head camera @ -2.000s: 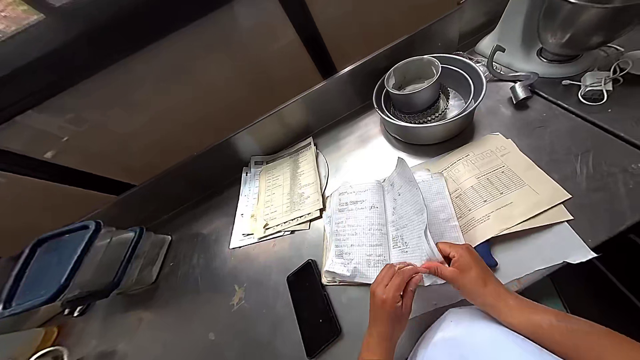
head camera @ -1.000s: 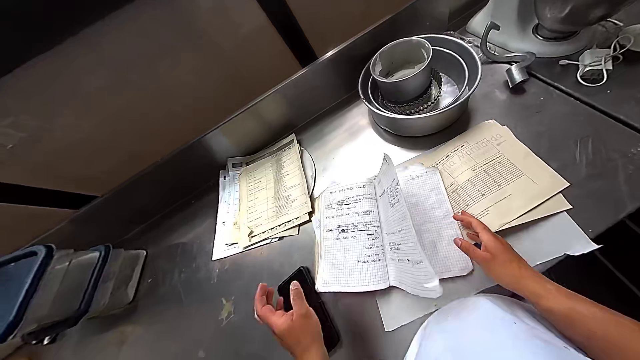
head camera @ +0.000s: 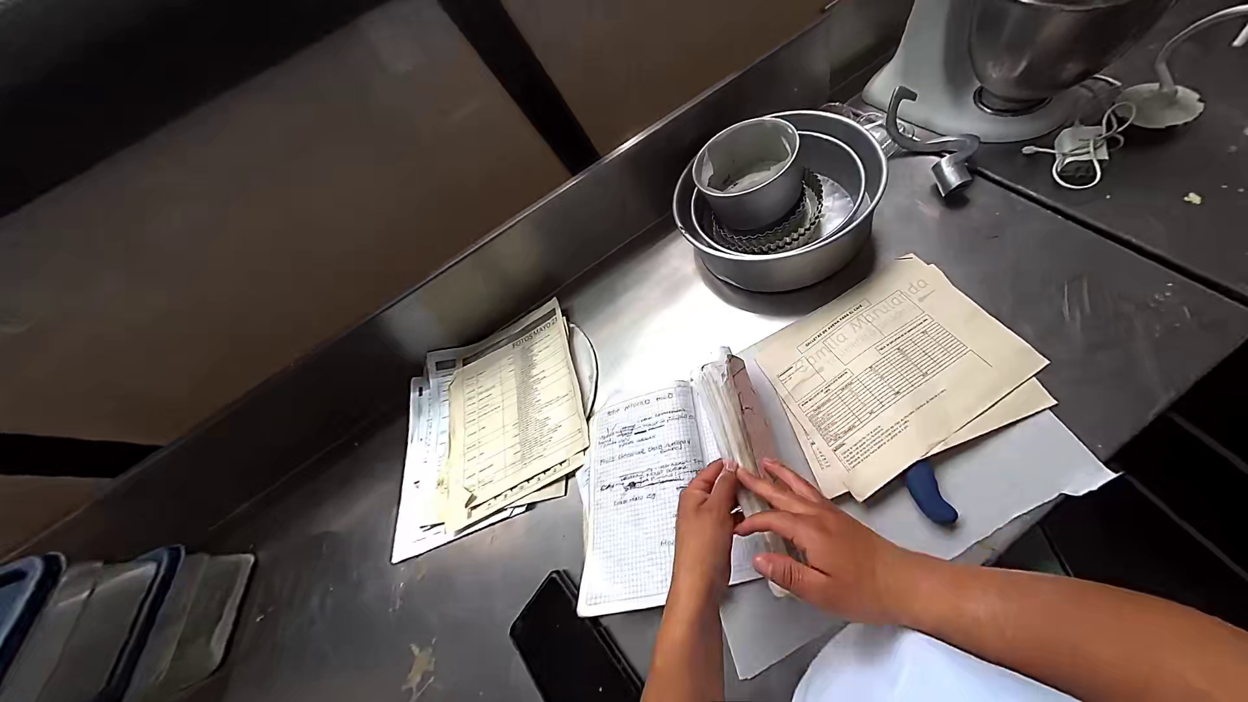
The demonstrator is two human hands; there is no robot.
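A squared-paper notebook [head camera: 639, 497] with handwriting lies open on the steel counter, its right-hand pages and cover raised upright in a thick bundle. My left hand [head camera: 707, 526] pinches the near part of that bundle between thumb and fingertips. Against the bundle's right side rests my right hand [head camera: 819, 546], fingers spread over the cover. A black phone [head camera: 570, 639] lies on the counter to the left of my left wrist. Right of the notebook are printed cream sheets [head camera: 897, 380] on a larger pale sheet [head camera: 1033, 453], with a blue object [head camera: 929, 492] partly under them.
A stack of printed lists [head camera: 517, 409] lies left of the notebook. Nested round metal pans [head camera: 780, 263] stand behind it. A stand mixer [head camera: 936, 68], a dough hook [head camera: 936, 146] and a white cable [head camera: 1082, 156] are at the back right. Lidded containers [head camera: 146, 624] stand at the lower left.
My left hand has moved from beside the phone to the notebook. My right hand has come left onto its cover. The right-hand pages, lying spread a second ago, now stand raised in a bundle.
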